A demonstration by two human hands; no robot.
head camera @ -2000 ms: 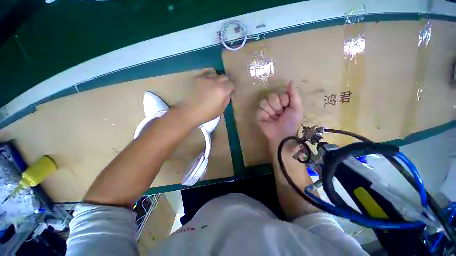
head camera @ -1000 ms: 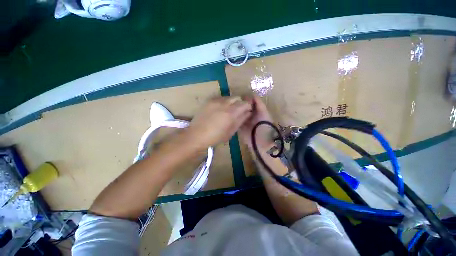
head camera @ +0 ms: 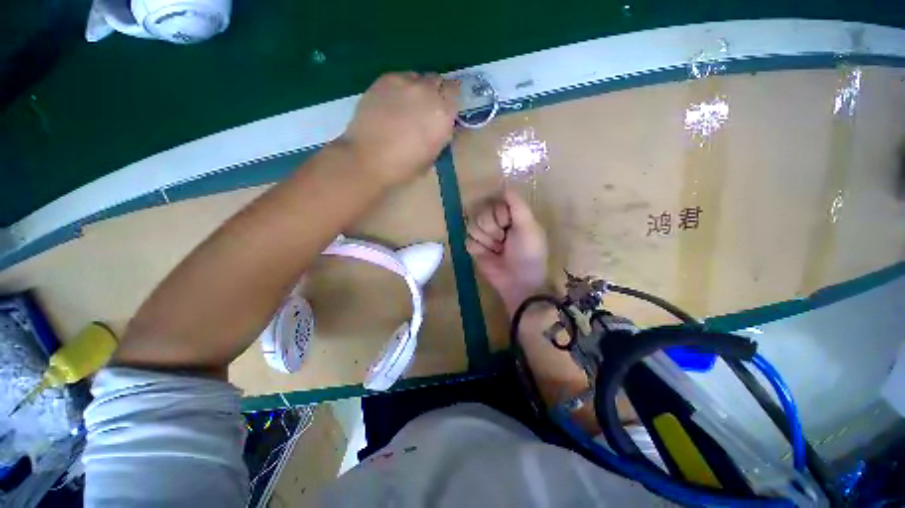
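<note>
White cat-ear headphones with a pink-lined headband (head camera: 377, 254) lie on the cardboard in front of me, cups toward me. My forearm hides one cat ear. One cup (head camera: 290, 335) shows its slotted inner face. My left hand (head camera: 405, 121) is at the belt-side edge, back up, fingertips beside a small round ring (head camera: 478, 102); whether it grips anything is hidden. My right hand (head camera: 506, 243) is over the cardboard, fingers curled in, with nothing visible in it. The screwdriver (head camera: 675, 427) is beside my right forearm, its metal nose (head camera: 585, 313) near the wrist.
A blue hose (head camera: 784, 397) and black cable loop around the tool at right. A yellow bottle (head camera: 84, 353) and clear plastic bag (head camera: 30, 372) are at far left. More white headphones (head camera: 184, 15) are on the green belt (head camera: 327, 40). Taped cardboard (head camera: 615, 149) covers the bench.
My left hand has moved away from my right hand, up to the ring. The headphones' cups and pink lining are now uncovered. The headphones on the belt have shifted slightly left.
</note>
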